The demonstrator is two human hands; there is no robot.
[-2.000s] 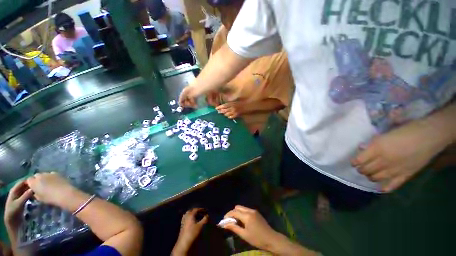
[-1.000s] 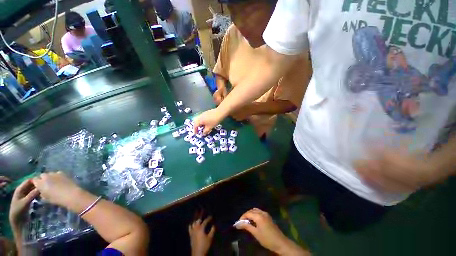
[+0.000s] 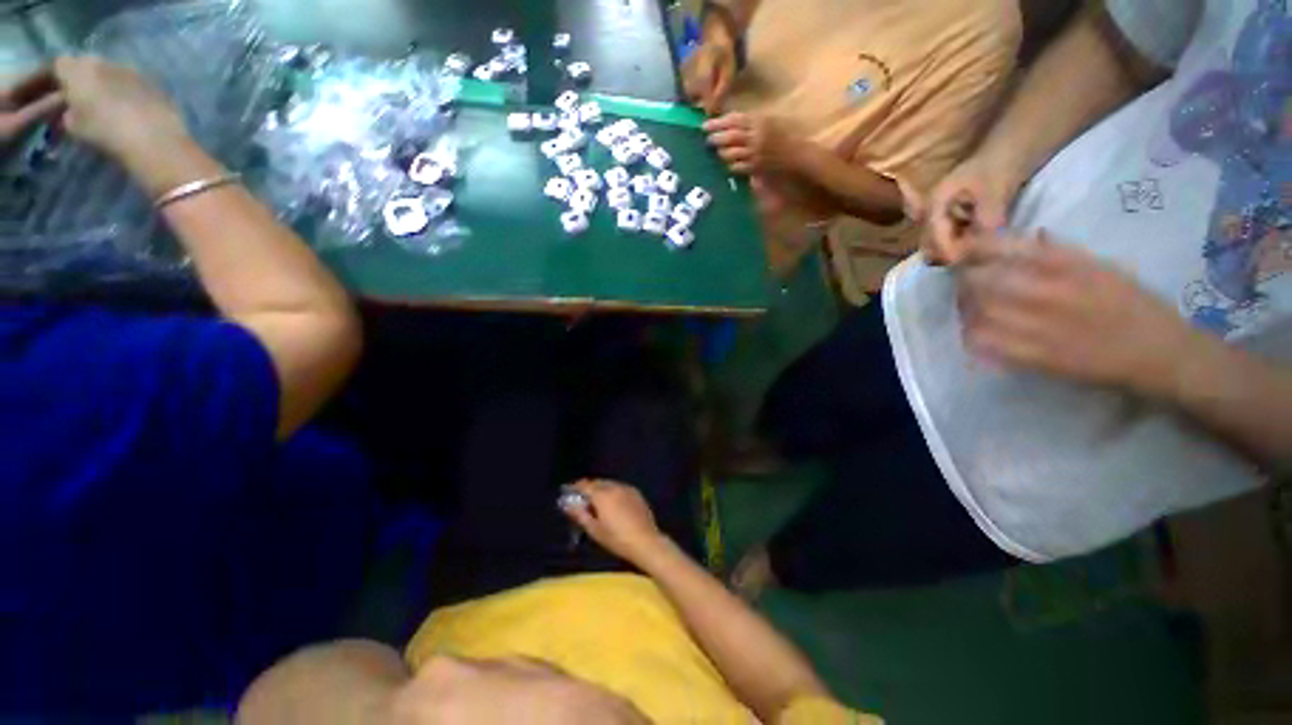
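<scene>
My right hand (image 3: 616, 521) is low over the dark lap area, closed on a small white and shiny object (image 3: 573, 500), likely a bagged unit, with fine detail too small to tell. My left arm is a blurred skin-coloured shape at the bottom edge, left of centre; its fingers cannot be made out. Loose small white units (image 3: 624, 177) with dark centres lie scattered on the green top (image 3: 496, 269). Left of them is a heap of shiny clear bags (image 3: 354, 142), with some white units showing through the film.
A person in blue (image 3: 128, 496) is at the left, hands over clear plastic trays (image 3: 85, 213). A person in peach (image 3: 864, 71) sits beyond the bench's right end. A person in white (image 3: 1049, 425) stands at the right, hands together. The bench edge (image 3: 567, 305) runs above my lap.
The view has tilted down and turned. My left hand has left the lap area and dropped to the bottom edge or out of view. The person in white has withdrawn a hand from the units.
</scene>
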